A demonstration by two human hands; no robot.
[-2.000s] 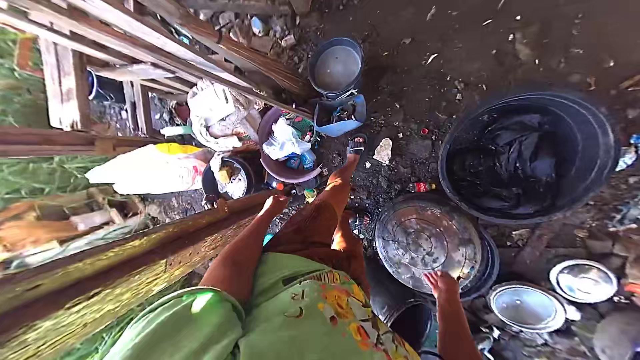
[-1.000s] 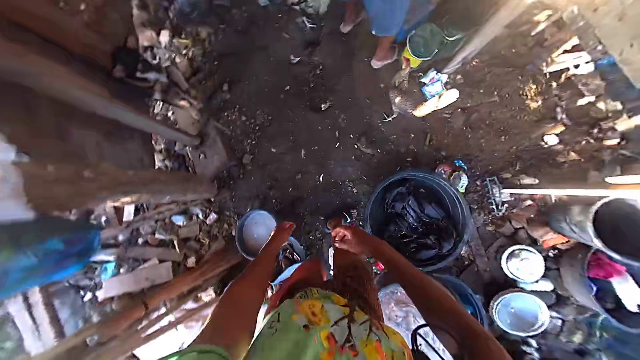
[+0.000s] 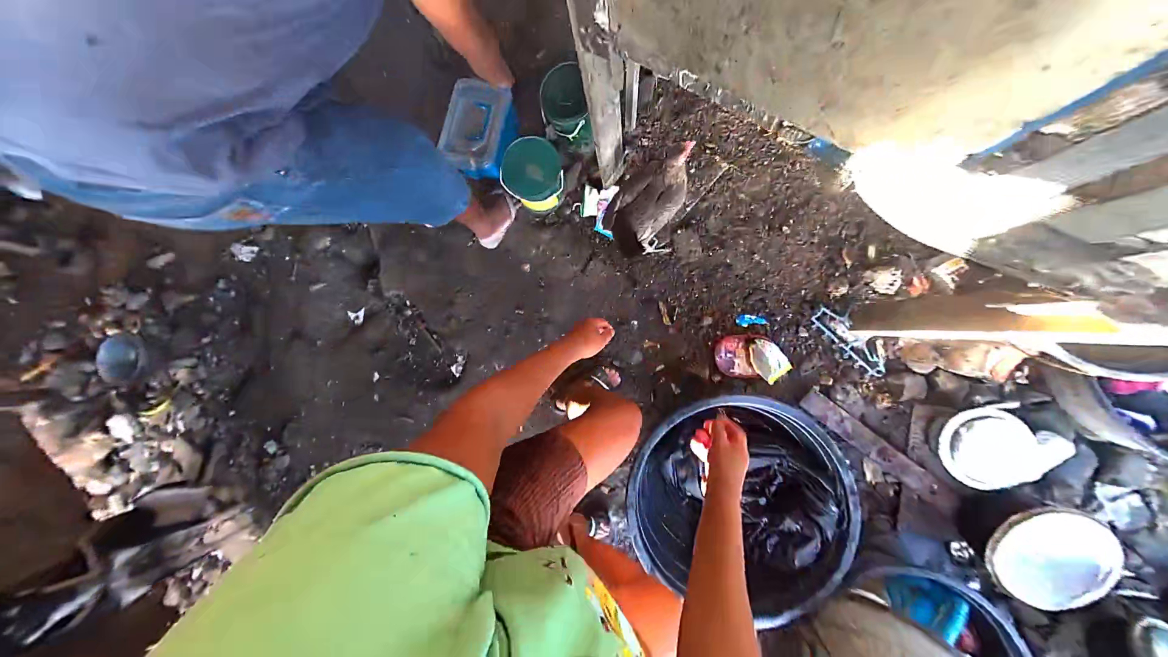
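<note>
My left hand point(image 3: 591, 337) is loosely curled over the dark ground, in front of my knee, and nothing shows in it. My right hand point(image 3: 727, 445) is over the left part of a large black plastic tub point(image 3: 856, 538), its fingers closed on a small red-and-white item point(image 3: 702, 444) that I cannot identify. Black plastic sheeting or a bag point(image 3: 789, 516) lies inside the tub. Just beyond the tub's far rim, a crumpled wrapper point(image 3: 768, 359) lies on the ground beside a reddish container point(image 3: 734, 356).
A person in blue shorts point(image 3: 365, 169) is at the upper left, a hand at a clear-lidded blue box point(image 3: 476, 123). Green buckets point(image 3: 532, 170) stand beside it, near a brown hen point(image 3: 653, 199). Metal pots point(image 3: 1056, 558) sit at the right, a wooden post point(image 3: 598, 100) at the top.
My right hand has moved from near my knee to over the black tub. My left hand is no longer by the grey bucket. The view has swung, showing more of the other person.
</note>
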